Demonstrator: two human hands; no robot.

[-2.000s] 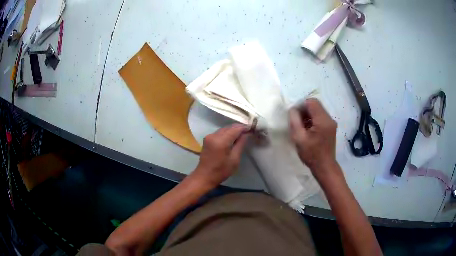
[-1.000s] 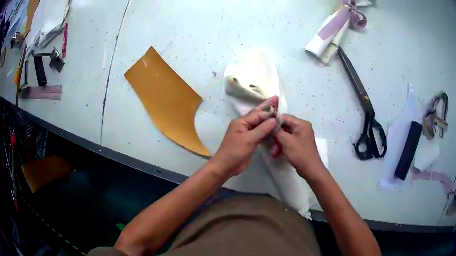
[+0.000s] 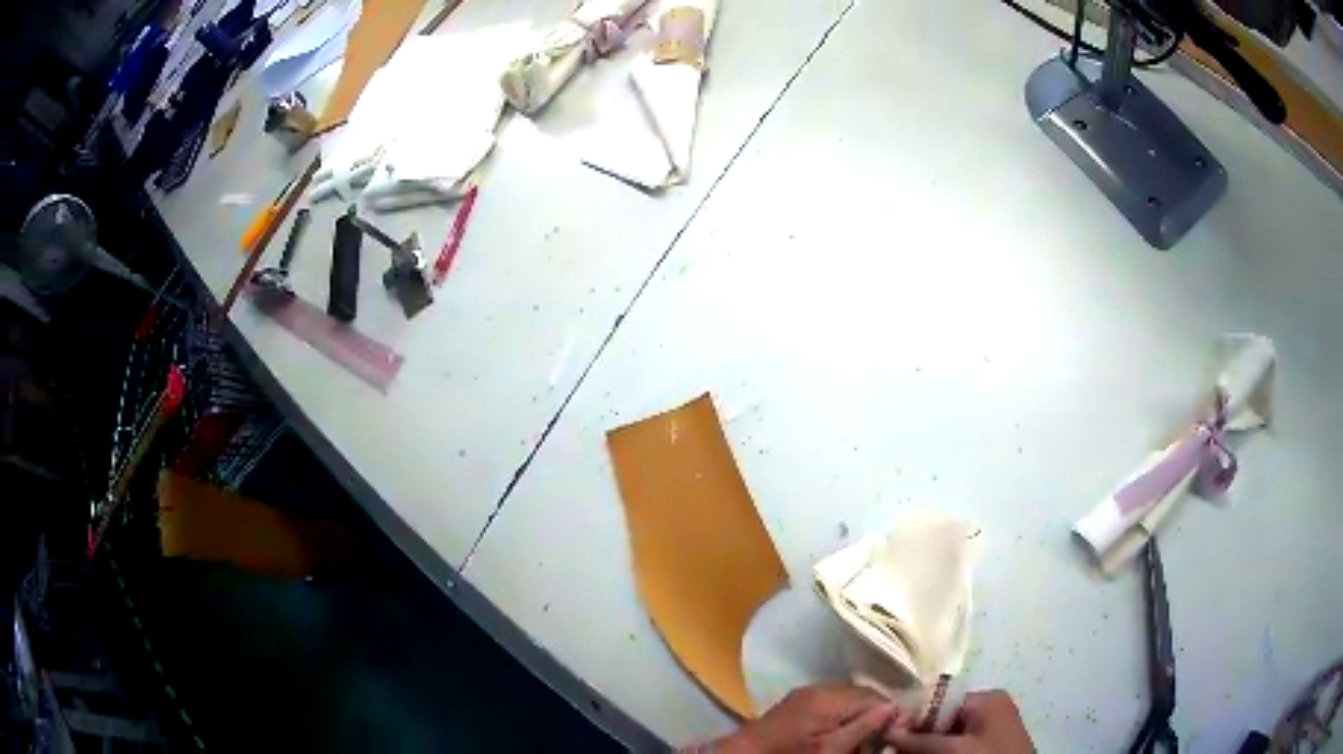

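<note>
A folded cream-white cloth roll [image 3: 906, 597] stands out from my hands at the bottom edge, its layered end fanned open. My left hand [image 3: 828, 719] and my right hand [image 3: 980, 725] are close together and pinch the roll at its narrow part; both are cut off by the picture's lower edge. A short brown strip [image 3: 937, 695] shows between them. The lower part of the roll is out of the picture. An orange-brown pattern piece [image 3: 692, 552] with a curved edge lies left of the roll, apart from it.
Dark shears [image 3: 1159, 648] and a tied bundle [image 3: 1178, 460] lie at the right. A grey lamp-like base [image 3: 1127, 148] stands at the upper right. At the left are a pinkish ruler [image 3: 332, 339], a black bar [image 3: 345, 265], a red pen [image 3: 458, 233] and white cloth [image 3: 435, 111].
The view has swung left and up, so more of the table's far and left parts shows. My hands now sit at the bottom edge, still at the roll, whose end is more fanned.
</note>
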